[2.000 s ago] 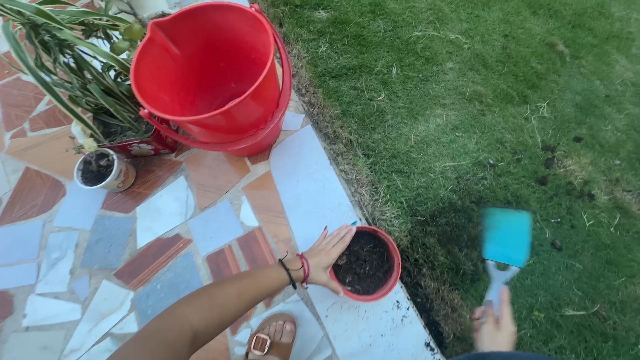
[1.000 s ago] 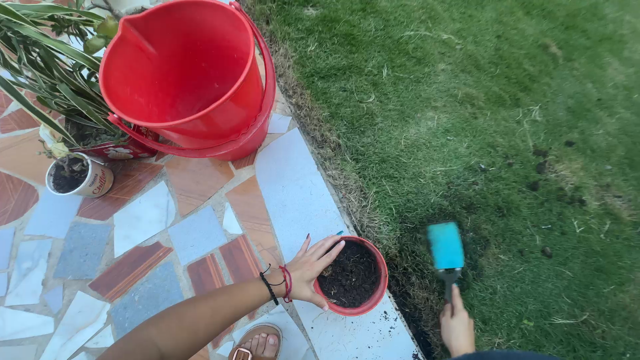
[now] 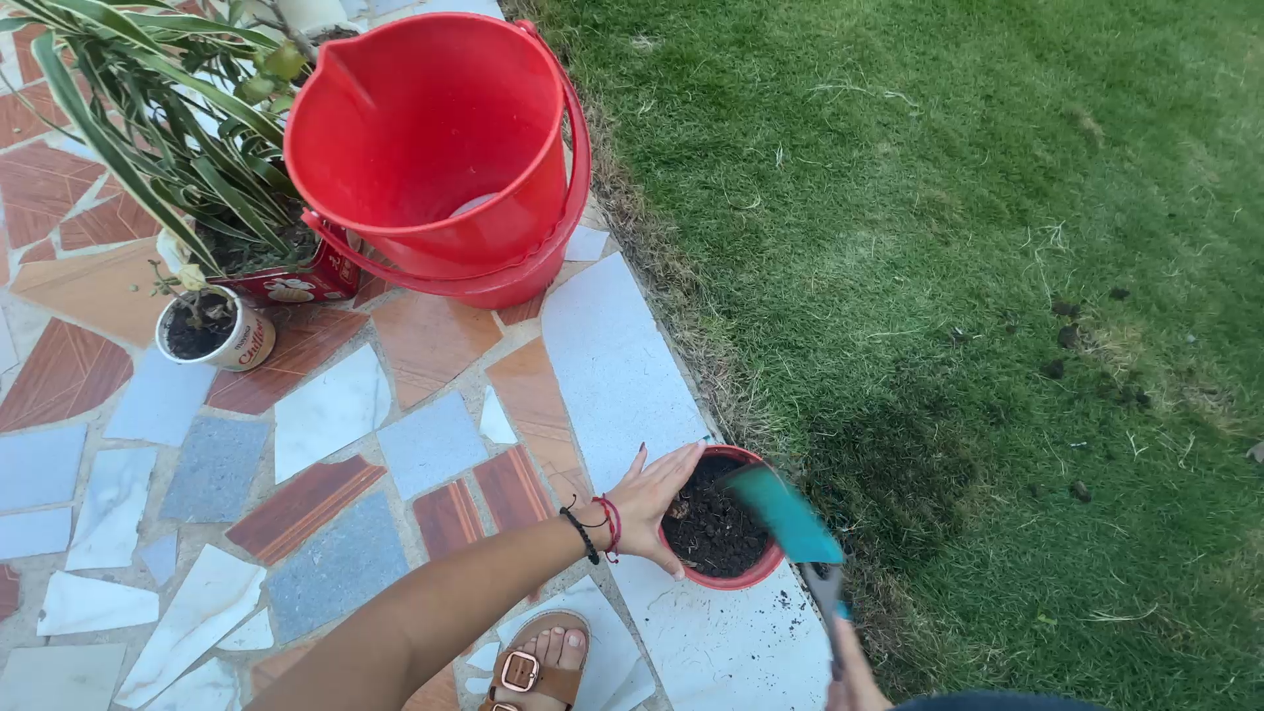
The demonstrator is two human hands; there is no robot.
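A small reddish plastic flowerpot (image 3: 726, 528) filled with dark soil stands on the pale stone slab at the patio's edge. My left hand (image 3: 654, 499) lies spread against its left rim, steadying contact with thumb and fingers, not closed around it. My right hand (image 3: 854, 671), partly cut off by the bottom edge, is shut on the grey handle of a garden trowel (image 3: 790, 518) with a teal blade. The blade is blurred and its tip overlaps the pot's right rim; whether it touches the soil I cannot tell.
A large red bucket (image 3: 425, 128) stands up the patio edge. Left of it are a striped-leaf plant (image 3: 222, 183) in a red container (image 3: 321, 276) and a small potted plant in a white cup (image 3: 247, 341). Grass (image 3: 938, 247) borders the slab. A sandaled foot (image 3: 548, 657) rests below my left arm.
The trowel, over the grass beside the pot in the earlier frames, has moved left to the pot's right rim. My left hand has stayed at the pot.
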